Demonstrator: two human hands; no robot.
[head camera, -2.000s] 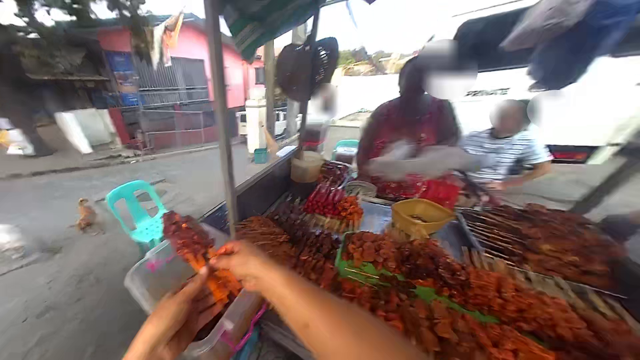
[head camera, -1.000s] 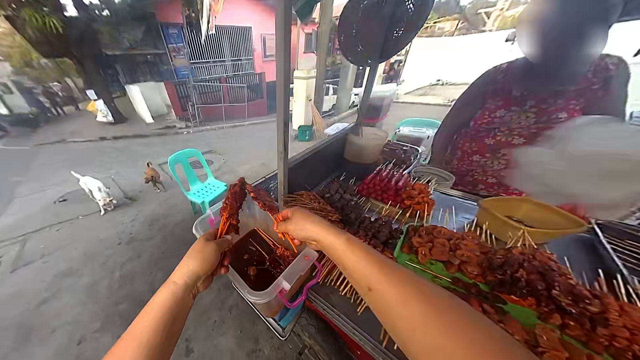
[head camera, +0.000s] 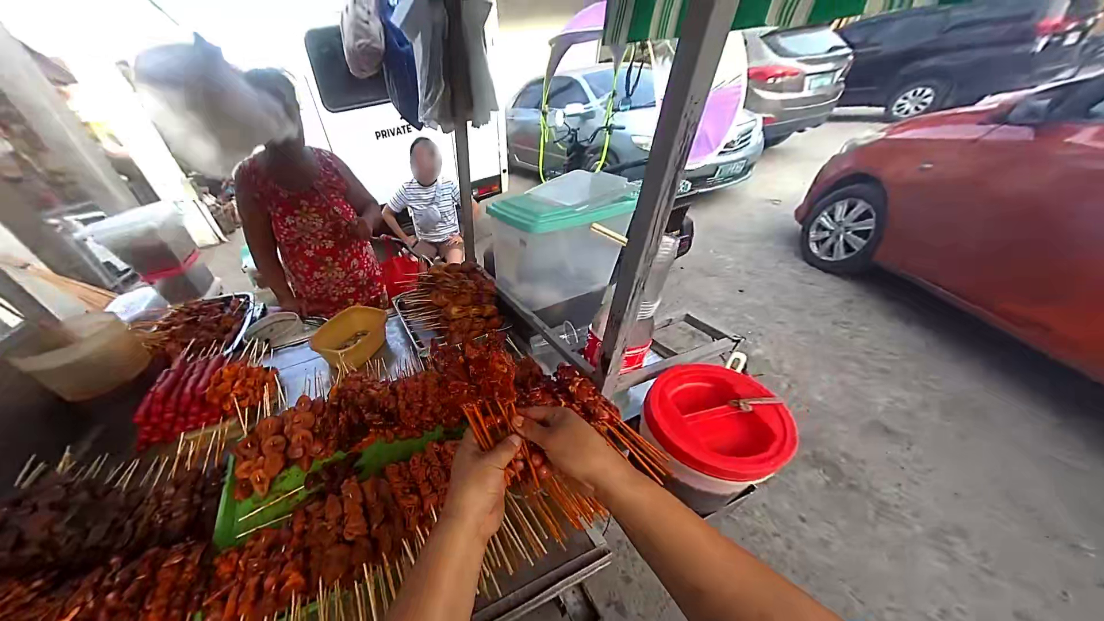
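Note:
My left hand (head camera: 483, 479) grips the sticks of a bunch of sauce-coated meat skewers (head camera: 485, 379), its thumb across them. Beside it, touching the same bunch, my right hand (head camera: 565, 440) has its fingers closed on the sticks. The bunch is held at the right end of the stall, above piled meat skewers (head camera: 345, 517) whose bare sticks point toward me. More red-sauced skewers (head camera: 586, 392) lie just right of my hands, partly hidden. Green leaf lining (head camera: 397, 450) shows between the rows of meat.
A metal post (head camera: 660, 190) stands right of my hands. Beyond it are a red-lidded bucket (head camera: 720, 423) and a green-lidded plastic container (head camera: 565, 207). A yellow bowl (head camera: 349, 336) sits mid-stall. A person in a red floral top (head camera: 315, 228) stands behind; another person (head camera: 431, 207) sits nearby.
The view has swung far to the right. My hands, holding skewers over a plastic tub of dark sauce a second ago, are now over the skewer piles at the stall's right end.

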